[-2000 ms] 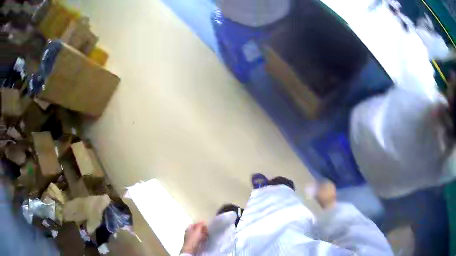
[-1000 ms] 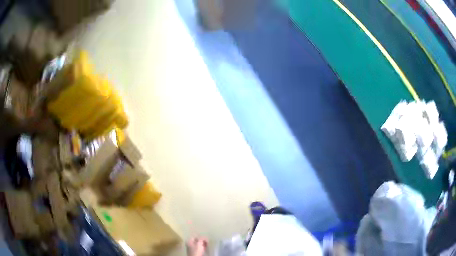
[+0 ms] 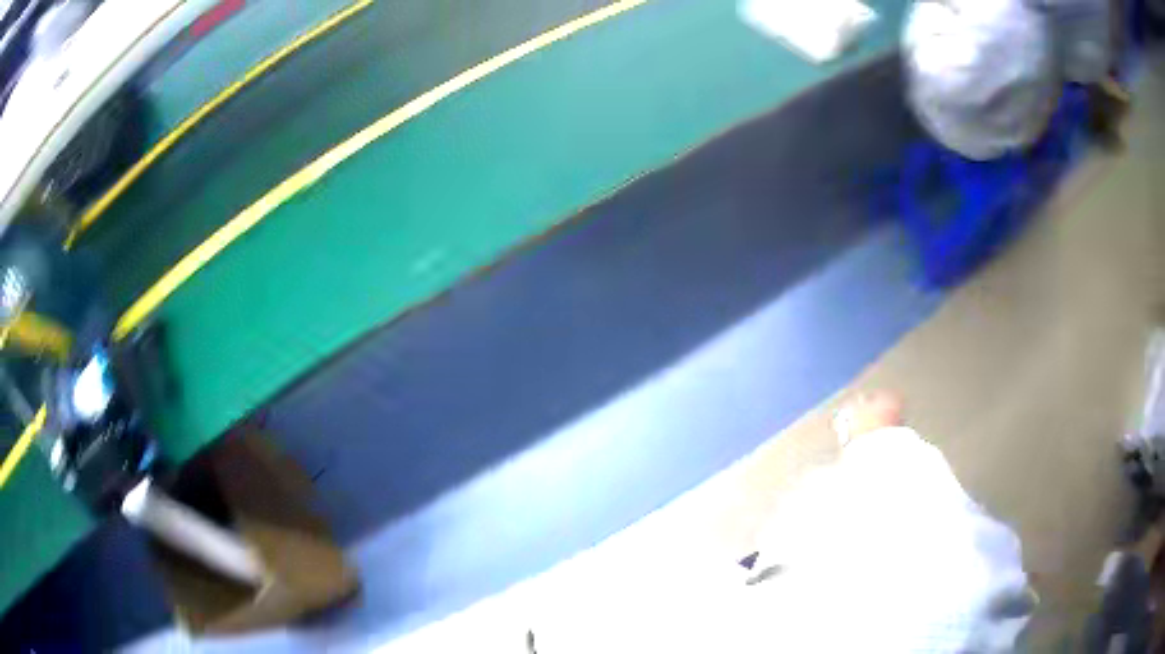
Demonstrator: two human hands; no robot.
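Note:
My right hand (image 3: 869, 411) shows small and blurred at the end of a white sleeve, over the floor at the lower right. I cannot tell whether its fingers are apart or closed, and no held thing can be made out. My left hand is out of the picture. The green bench (image 3: 511, 179) with yellow lines runs across in front of me. A white object or pile (image 3: 818, 23) lies on it at the top edge of the picture, partly cut off.
An open brown carton (image 3: 288, 549) stands by the bench at the lower left, beside dark blurred equipment (image 3: 96, 422). A person in white (image 3: 977, 77) is at the upper right, by a blue stool (image 3: 958, 211). Pale floor (image 3: 1009, 345) lies to the right.
The view has swung round from the floor and cartons to the bench. The carton heap and yellow stack have left the picture. My left hand has gone out of view.

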